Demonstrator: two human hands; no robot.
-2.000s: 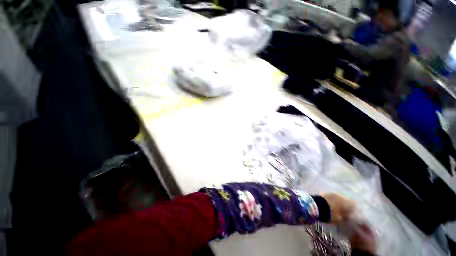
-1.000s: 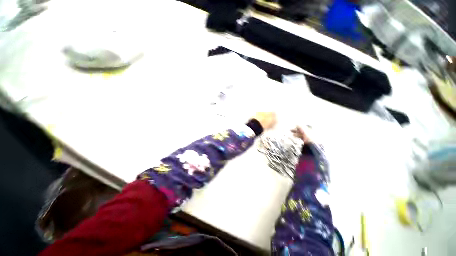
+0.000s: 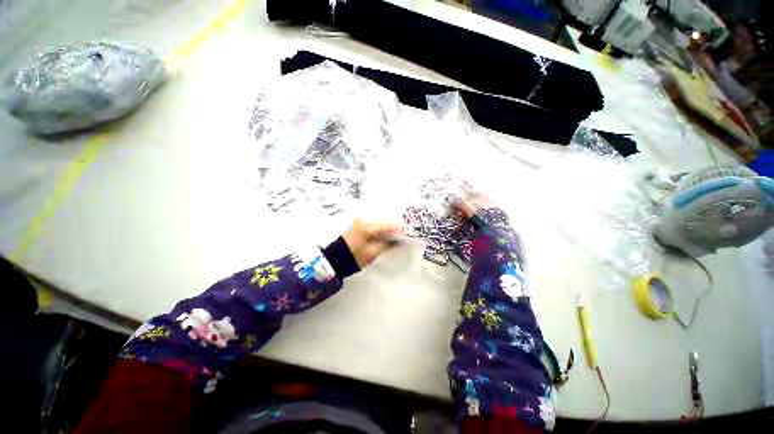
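A loose heap of small silver metal buckles (image 3: 441,242) lies on the white table in front of me. My left hand (image 3: 373,241) is at the heap's left edge, its fingertips bright and washed out. My right hand (image 3: 475,203) is at the heap's upper right side, its fingers bent over some pieces and partly hidden. Whether either hand grips a piece cannot be told. A large clear bag with packeted buckles (image 3: 327,144) lies open behind and left of the heap, with several packets at its near end.
A closed clear bag (image 3: 85,85) lies far left. Black fabric bundles (image 3: 458,63) lie at the back. Clear film (image 3: 602,203), a small fan (image 3: 717,212), yellow tape (image 3: 654,297), a yellow pen-like tool (image 3: 587,335) and dark-tipped snips (image 3: 694,377) are on the right.
The view has swung right and nearer to the heap. Both hands remain at the heap, closer to its edges. The fan and the tape show more clearly.
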